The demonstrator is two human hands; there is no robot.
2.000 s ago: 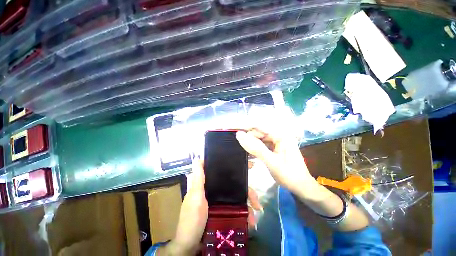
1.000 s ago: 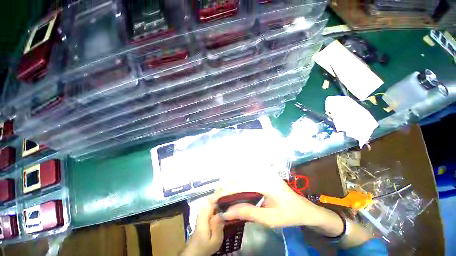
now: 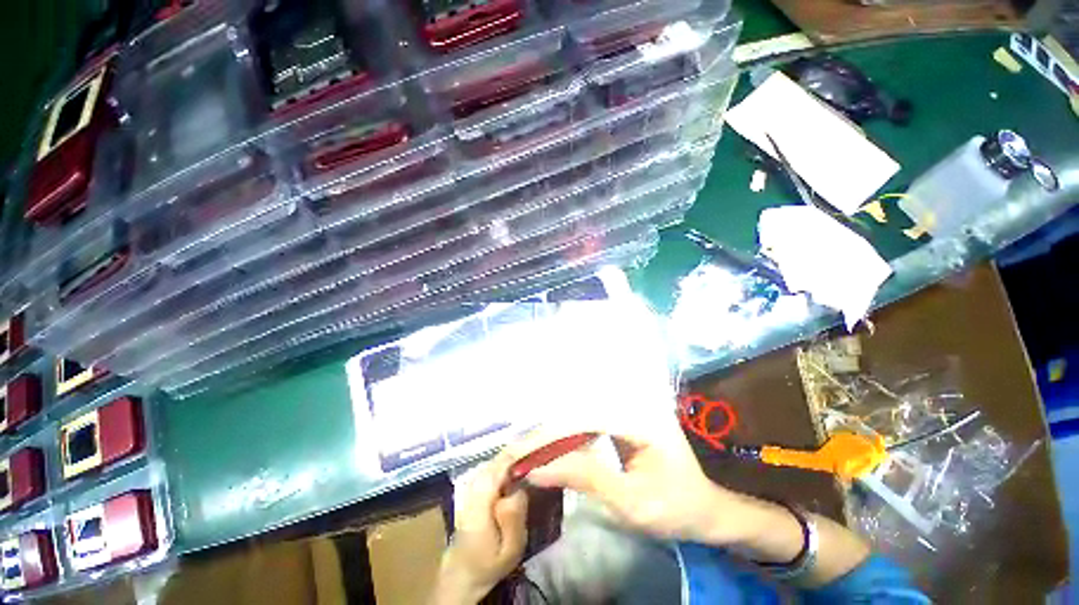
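Observation:
A dark red flip phone (image 3: 554, 453) is held edge-on between both hands above the lap, mostly hidden by the fingers. My left hand (image 3: 483, 526) grips its left side. My right hand (image 3: 633, 479) has its fingers on the top and right side of the phone. Both hands are bare. The bright white lens sheet (image 3: 509, 366) lies just beyond the hands, with black-framed lenses along its edges and its middle overexposed. Part of the phone below the fingers is in shadow, and its screen cannot be seen.
A tall stack of clear blister trays (image 3: 391, 225) holds red phones. Another tray of closed phones (image 3: 112, 532) is at left. An orange air gun (image 3: 834, 455) with a red coiled hose lies over a brown box of film scraps. White paper (image 3: 816, 142), a crumpled wipe (image 3: 822, 260) and a bottle (image 3: 964, 189) are at right.
Two seconds ago the phone was open, its black screen facing the camera. It is now tilted edge-on, lower in view, with both hands around it. Since one second ago, the hands have shifted slightly.

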